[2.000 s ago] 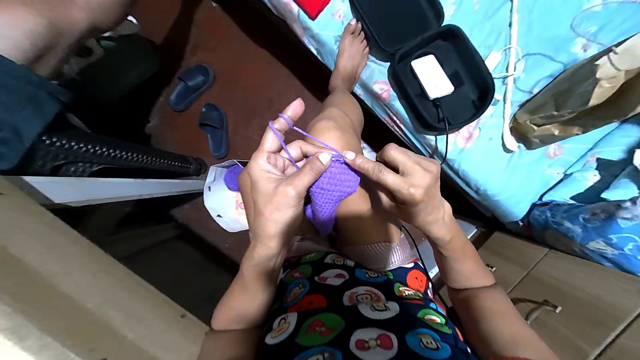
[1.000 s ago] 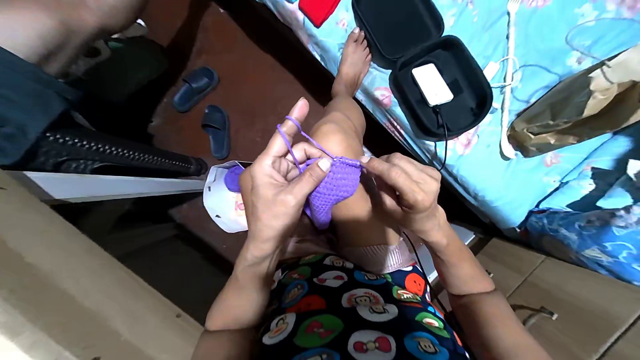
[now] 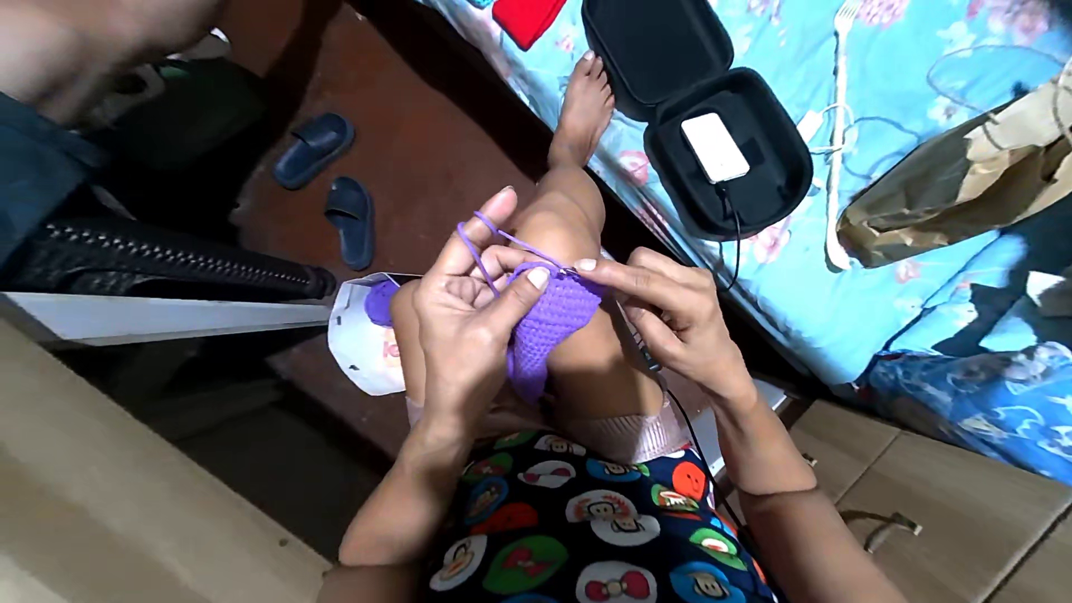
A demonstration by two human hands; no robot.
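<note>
A piece of purple crochet work point(image 3: 557, 316) hangs over my thigh, its top edge pinched between the thumb and fingers of my left hand point(image 3: 469, 318). Purple yarn point(image 3: 523, 243) loops around the raised index finger of that hand and runs down to the top edge. My right hand point(image 3: 678, 314) holds a thin crochet hook point(image 3: 569, 272), mostly covered by the fingers, with its metal tip at the stitches. A purple yarn ball point(image 3: 381, 303) sits in a white container point(image 3: 356, 364) left of my leg.
On the flowered bed at right lie a black case point(image 3: 775, 201) with a white device point(image 3: 714, 147), a back scratcher point(image 3: 837, 167) and a brown paper bag point(image 3: 946, 201). Blue slippers point(image 3: 314, 151) rest on the floor. Wooden drawers point(image 3: 946, 494) stand at lower right, and another person's leg shows upper left.
The right hand has shifted slightly at the work's top edge, and its index finger now reaches out to the hook by the left thumb. The left hand keeps its hold on the work.
</note>
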